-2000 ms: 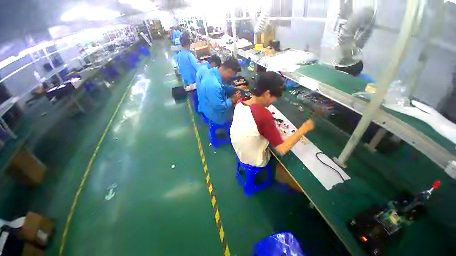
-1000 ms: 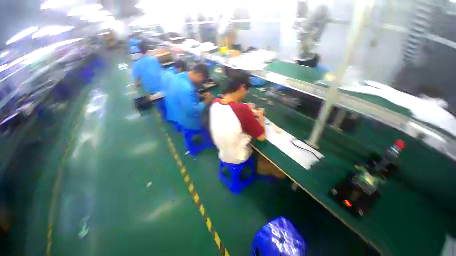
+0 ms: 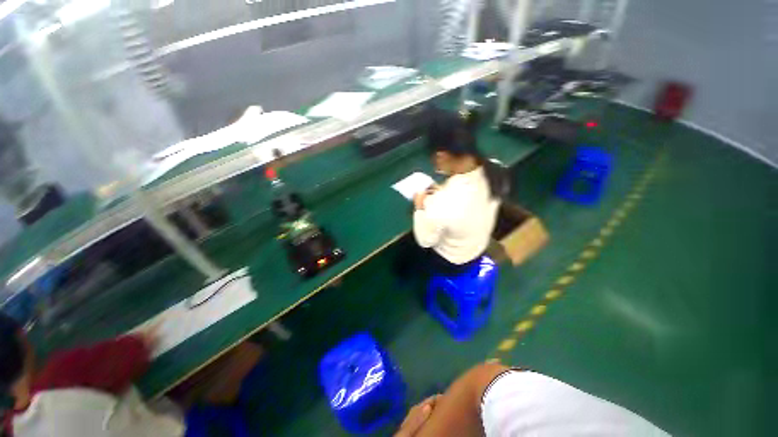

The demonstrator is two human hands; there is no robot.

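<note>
The clamp fixture (image 3: 305, 246) stands on the green bench (image 3: 358, 230), left of centre, with a small red-orange light at its front and a red-tipped handle at its back. No hand touches it. My right arm comes in at the bottom right in a white sleeve, bent at the elbow. Skin and a few finger shapes of what looks like my right hand (image 3: 416, 418) show at the bottom edge, cut off and blurred; its grip cannot be told. My left hand is not identifiable in view.
A seated person in pale clothing (image 3: 461, 213) holds a white paper (image 3: 413, 186). Another in red sleeves (image 3: 89, 367) sits at lower left. Blue stools (image 3: 362, 384) stand beside the bench, an open carton (image 3: 522, 239) on the floor. Black cable (image 3: 213, 293) lies on the white strip.
The view has swung right along the bench. The fixture now appears left of centre, and the person with paper, the carton and my arm have come into view.
</note>
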